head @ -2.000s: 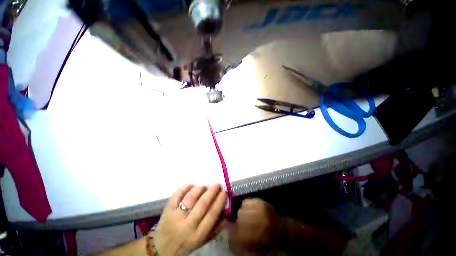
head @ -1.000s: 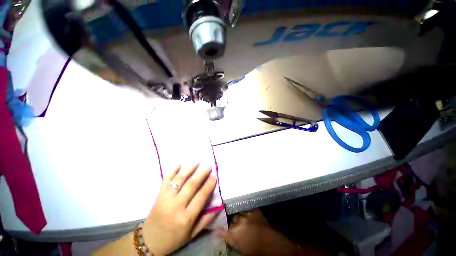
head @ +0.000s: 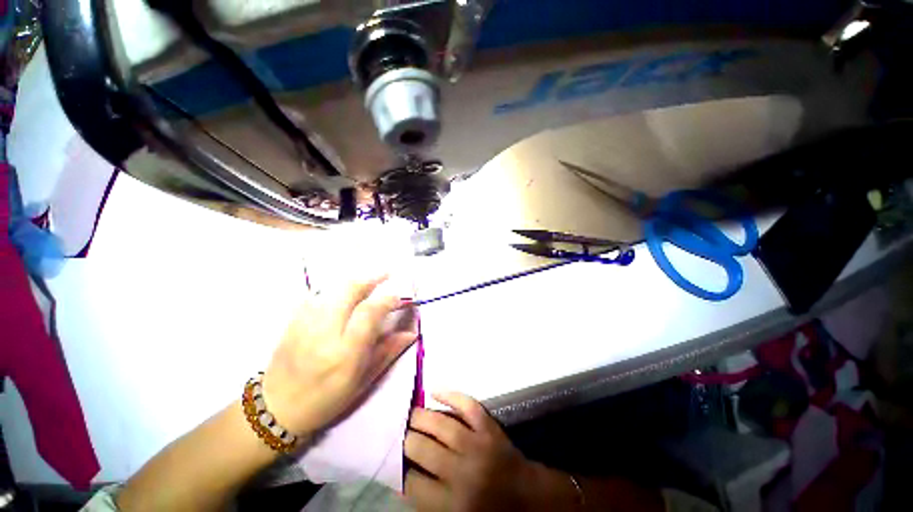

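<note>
A pale pink-white fabric piece (head: 365,440) with a red-pink edge runs from the table's front edge up toward the presser foot and needle (head: 412,195); its upper part is nearly lost in glare. My left hand (head: 335,345) lies flat on it below the needle area, fingers pointing up and right. My right hand (head: 455,450) is at the table's front edge, its fingers closed on the piece's right, red-pink edge. The industrial lockstitch machine (head: 621,110) stands above the work. A loose thread hangs over the piece's lower part.
Thread snips (head: 573,247) and blue-handled scissors (head: 701,240) lie right of the needle, with a dark flat object (head: 816,245) beyond. A red-pink piece (head: 40,370) lies at far left, near a pale cut piece (head: 80,195). Red and pale fabric (head: 801,385) is heaped below the table edge.
My left hand has moved up toward the needle. My right hand has come up to the piece's right edge. More of the pale piece shows below my left hand. The view has shifted slightly.
</note>
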